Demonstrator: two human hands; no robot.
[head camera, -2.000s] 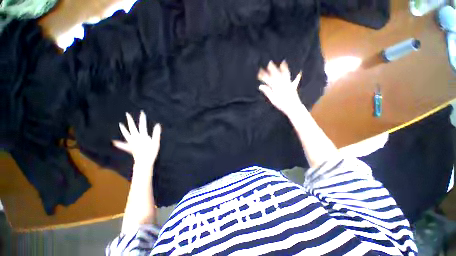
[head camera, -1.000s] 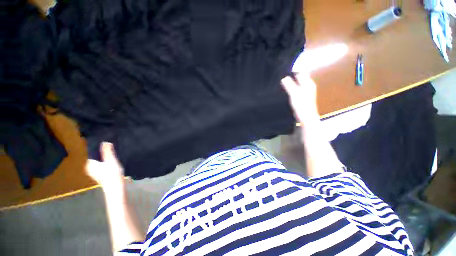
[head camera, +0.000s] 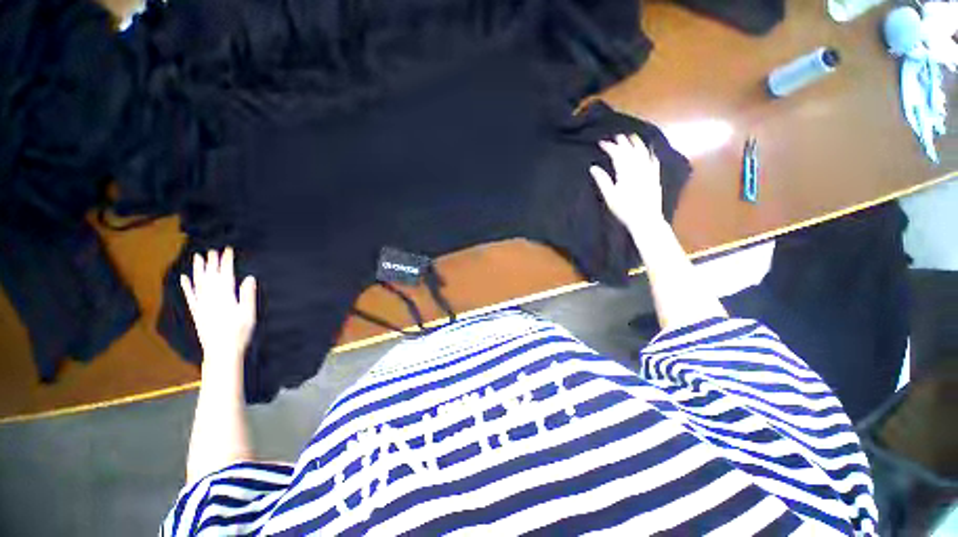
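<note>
A black dress (head camera: 399, 168) lies spread on the orange-brown table, its neckline towards me and its gathered skirt at the far side. A small dark tag with pale lettering (head camera: 403, 264) and thin black neck ties (head camera: 404, 304) hang at the neckline, near the table edge. My left hand (head camera: 219, 299) lies flat on the left puff sleeve, fingers apart. My right hand (head camera: 633, 184) lies on the right puff sleeve, fingers a little spread. Neither hand visibly grips cloth. Teal thread snips (head camera: 749, 170) lie on the table right of my right hand.
A grey-silver cylinder (head camera: 803, 71) lies beyond the snips. Light-blue and white cloths (head camera: 922, 89) are at the upper right. Black garments lie heaped at the left (head camera: 63, 210) and below the table at the right (head camera: 840, 304). The curved table edge (head camera: 525, 299) runs before me.
The dress's neckline, tag, ties and sleeves now show at the near side, where a plain black edge was. My hands have let go of that edge and lie open on the sleeves.
</note>
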